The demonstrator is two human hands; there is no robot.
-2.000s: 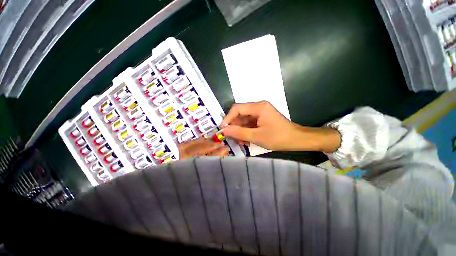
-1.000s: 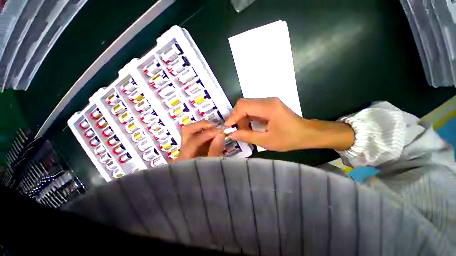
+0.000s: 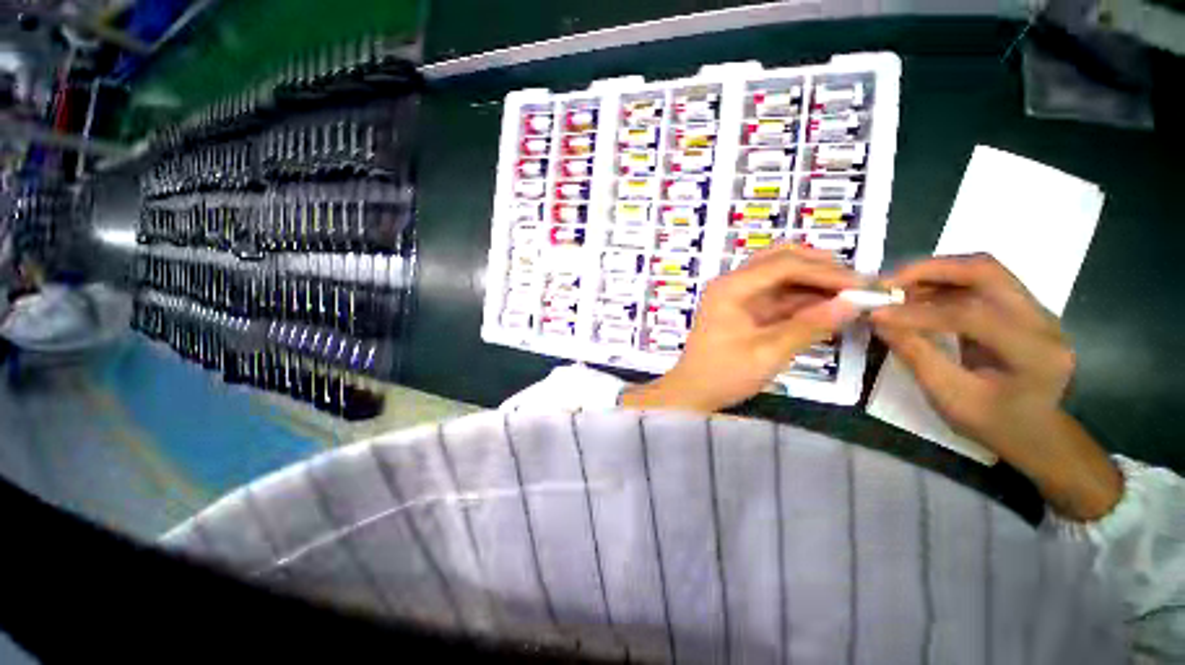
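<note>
My left hand [image 3: 747, 325] and my right hand [image 3: 994, 344] meet over the right edge of the blister tray [image 3: 880, 169]. A small white piece [image 3: 871, 298] is held between the fingertips of both hands; I cannot tell whether it is a strip alone or lies on a cylinder. The white tray holds columns of small cylindrical parts [image 3: 569, 190], silver-white with red and dark ends, some with yellow bands. The white sheet [image 3: 1027, 224] lies right of the tray, partly hidden under my right hand.
Black fixtures [image 3: 280, 247] with rows of shiny points stand at the left. A pale rail [image 3: 728, 24] runs along the back of the green bench mat. A greyish clear square [image 3: 1089, 75] lies at the back right. Blue floor [image 3: 195, 416] shows at the lower left.
The view has swung left, so tray and sheet appear further right and the black fixtures show widely. The left hand shows more fully. Both hands still meet at the small white piece.
</note>
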